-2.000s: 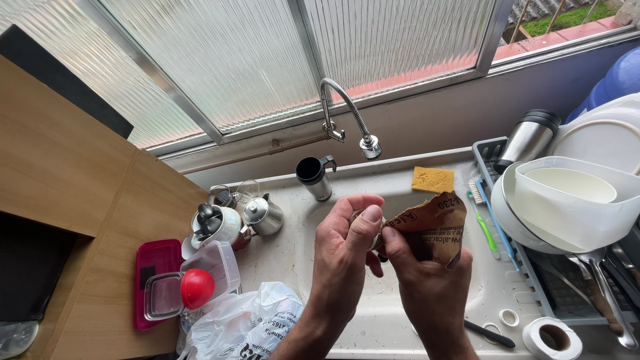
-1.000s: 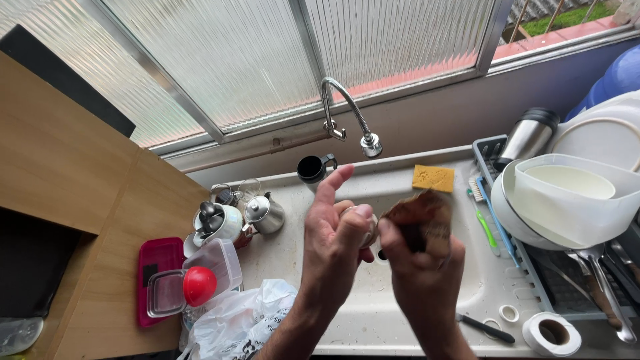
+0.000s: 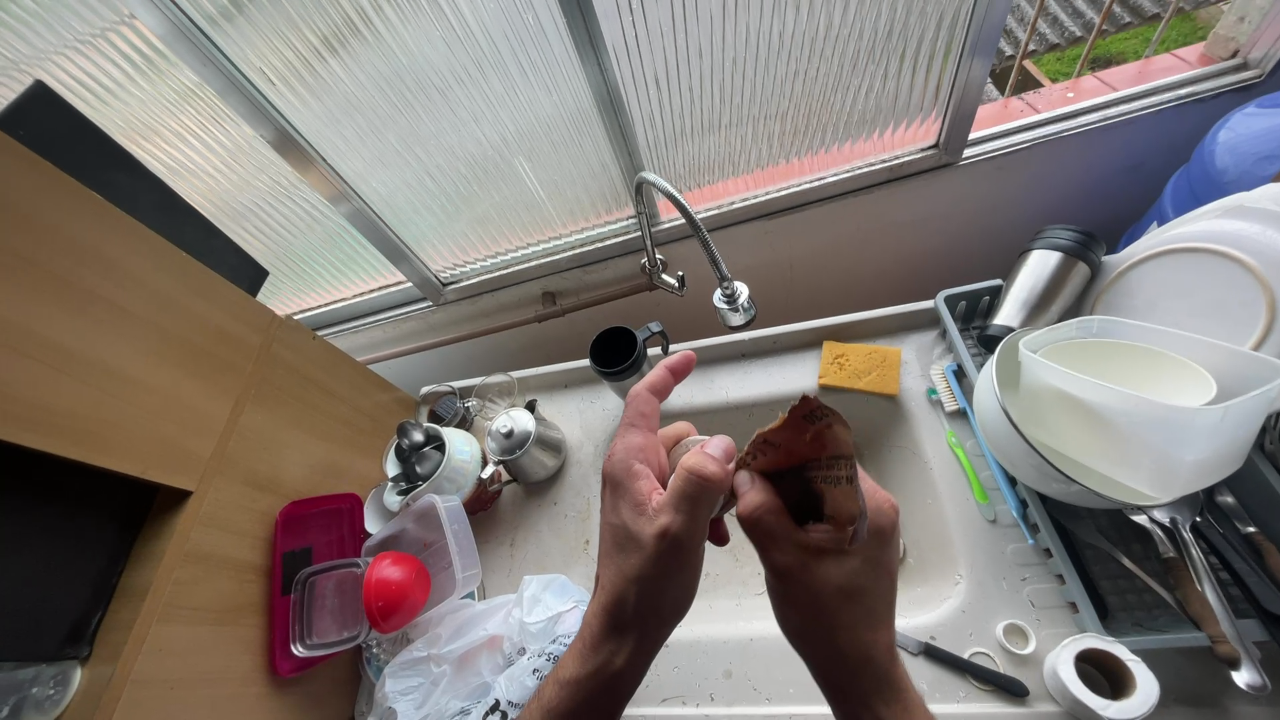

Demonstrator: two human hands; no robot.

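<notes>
Above the sink basin (image 3: 940,540), my left hand (image 3: 660,500) pinches a small, pale rounded thing (image 3: 690,455) between thumb and fingers, its index finger extended; what it is cannot be told. Close beside it, my right hand (image 3: 830,580) grips a piece of brown sandpaper (image 3: 815,460), curled and torn-edged, with printing on its back. The sheet's near edge meets the thing in my left hand. Behind my left fingers stands a black-rimmed travel mug (image 3: 620,355). A yellow sponge (image 3: 860,368) lies on the sink's back ledge.
A flexible faucet (image 3: 735,303) rises behind the basin. Left are a metal teapot (image 3: 525,445), plastic containers (image 3: 330,605) and a plastic bag (image 3: 480,650). At right are a loaded dish rack (image 3: 1090,600), a green toothbrush (image 3: 965,460), a black-handled knife (image 3: 965,665) and a tape roll (image 3: 1100,678).
The left index finger, bent around the small thing two seconds ago, now points up and out. The brown sheet has shifted and curled in my right hand, which stays close to the left.
</notes>
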